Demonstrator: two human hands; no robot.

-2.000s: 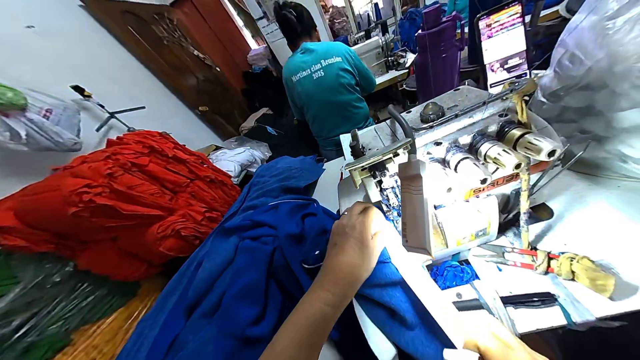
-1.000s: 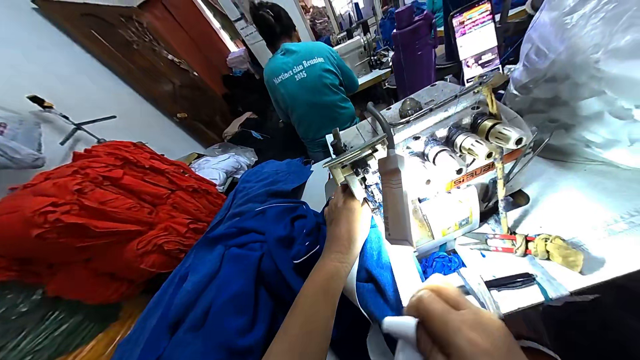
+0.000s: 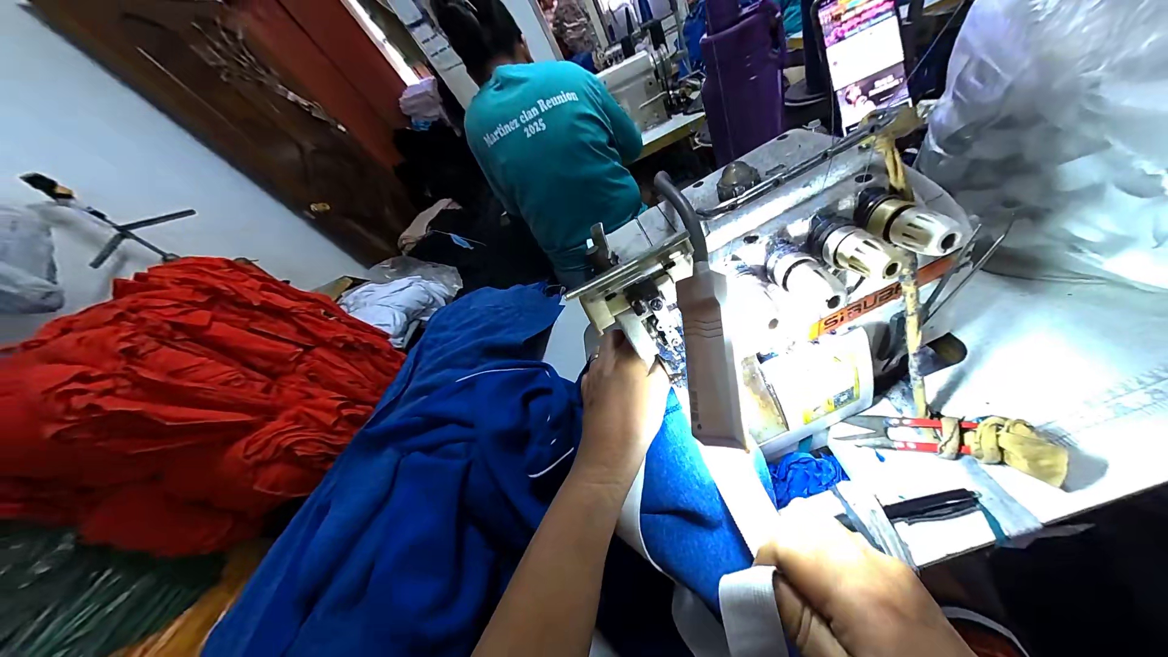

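My left hand point(image 3: 623, 401) lies on blue fabric point(image 3: 429, 465) right by the needle area of an overlock sewing machine point(image 3: 730, 237); its fingertips are partly hidden under the machine head. At the lower right, my right hand point(image 3: 849, 584) is closed on a white elastic band point(image 3: 753, 607), which runs up along the blue cloth toward the machine. A grey lamp point(image 3: 712, 356) on a bent neck hangs in front of the needle area. Blue fabric with thin white piping drapes down to the left of my left arm.
Red-handled snips point(image 3: 922, 435) with cloth wrapping lie on the white table point(image 3: 1095, 365). Black tweezers-like tools point(image 3: 940, 506) are at its edge. A red fabric pile point(image 3: 192, 392) stands left, a large plastic bag point(image 3: 1058, 137) right. A person in teal point(image 3: 557, 155) sits beyond the machine, near a phone point(image 3: 862, 59).
My right hand, low at the frame's edge two seconds ago, came up into view and now grips the white band. My left hand stays by the needle area.
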